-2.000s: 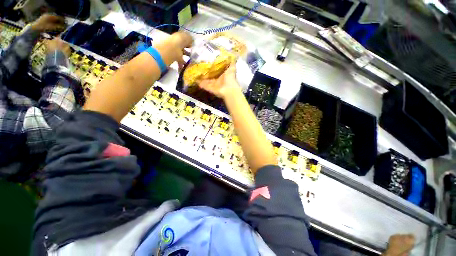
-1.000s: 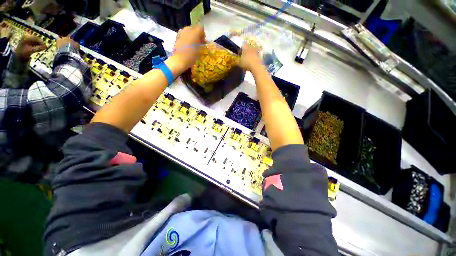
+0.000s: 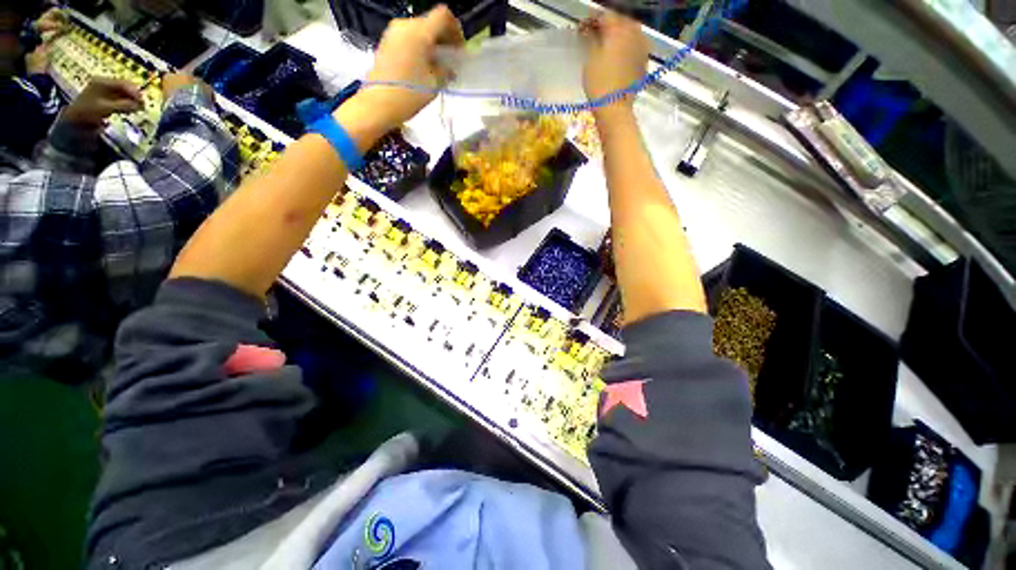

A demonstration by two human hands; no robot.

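My left hand (image 3: 412,56) and my right hand (image 3: 615,56) are raised and grip the two upper corners of a clear plastic bag (image 3: 521,69). The bag hangs between them over a black bin (image 3: 490,236). Yellow components (image 3: 490,187) lie heaped in the bin, and some still show inside the lower part of the bag. My left wrist has a blue strap (image 3: 333,137); a coiled blue cord (image 3: 557,108) runs across in front of the bag.
Board panels (image 3: 446,317) lie along the rail before the bins. Bins hold blue-violet (image 3: 560,271), brown-gold (image 3: 744,328), dark green (image 3: 822,390) and silver-grey parts (image 3: 927,479). Another person's plaid sleeves (image 3: 123,206) are at the left. A metal bar (image 3: 847,150) stands behind.
Both hands have moved up and away from the bin, lifting and stretching the bag. The yellow components, earlier massed in the bag, now lie loose in the bin.
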